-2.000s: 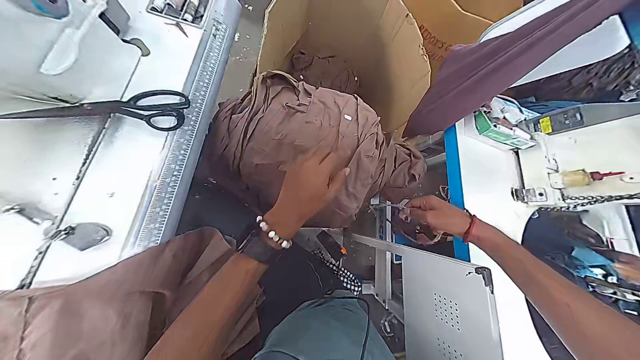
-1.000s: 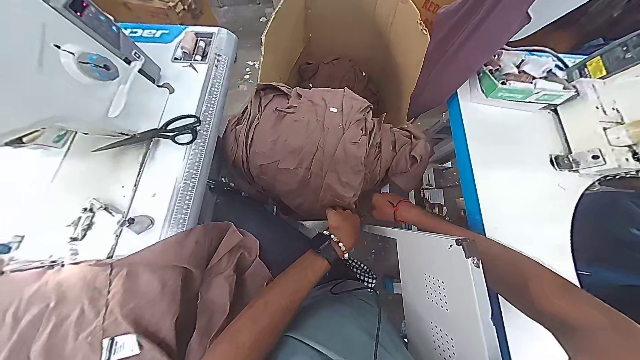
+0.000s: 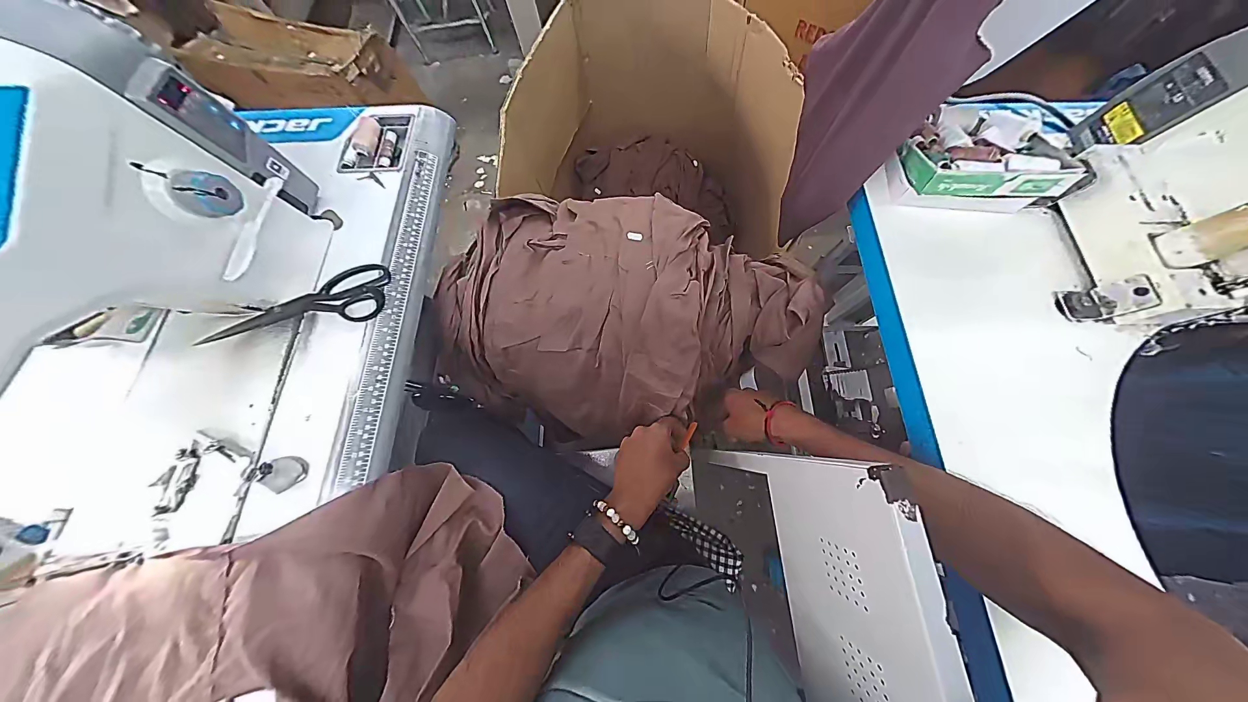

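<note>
A large bundle of brown fabric bulges in front of an open cardboard box. My left hand, with a beaded bracelet and a dark wristband, has curled fingers at the bundle's lower edge. A small orange object shows by its fingertips; whether it is held is unclear. To the right, my right hand, with a red wrist string, reaches low beside the bundle, its fingertips hidden in shadow. More brown fabric drapes from the left sewing table across the lower left.
Black-handled scissors lie on the left table near a Jack sewing machine. The cardboard box stands ahead with brown cloth inside. On the right are another sewing table, a box of thread spools and a perforated white panel.
My left hand has moved from the front of the bundle down to its lower edge. My right hand has come closer to the left one. The view has shifted, showing more of the left machine.
</note>
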